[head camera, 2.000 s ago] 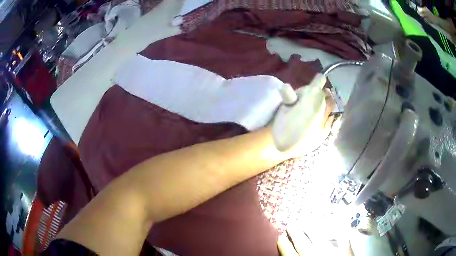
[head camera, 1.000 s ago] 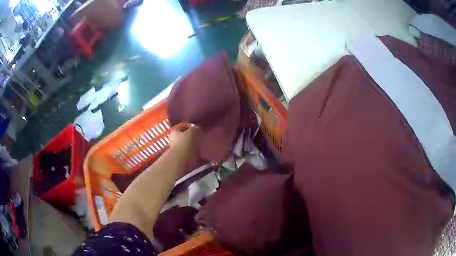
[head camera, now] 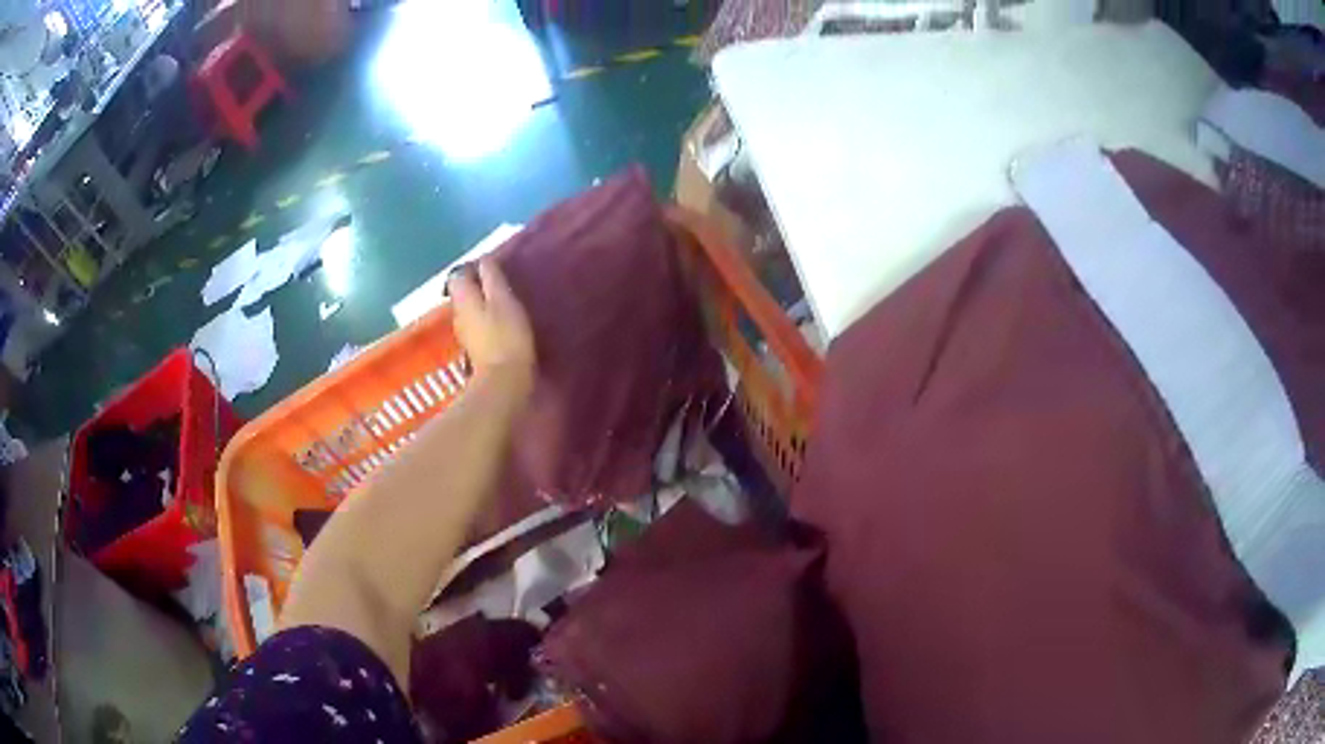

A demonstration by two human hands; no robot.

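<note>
My left hand (head camera: 494, 317) is at the far side of the orange plastic basket (head camera: 342, 381), with its fingers on the left edge of a maroon cut piece (head camera: 603, 342). The piece stands raised above the basket's contents. More maroon pieces (head camera: 690, 618) and white and grey pieces lie in the basket. The large maroon fabric panel (head camera: 1017, 480) hangs over the table edge at right, with a white interfacing strip (head camera: 1184, 320) on it. My right hand is not in view.
The pale extension board (head camera: 886, 146) is at the upper right. A red bin (head camera: 189, 480) with dark contents stands left of the basket. A red stool (head camera: 240, 80) and white scraps (head camera: 240, 349) are on the green floor.
The view has swung from the sewing machine down to the basket. Over the last second my left hand has moved up along the maroon piece, which now looks folded and narrower.
</note>
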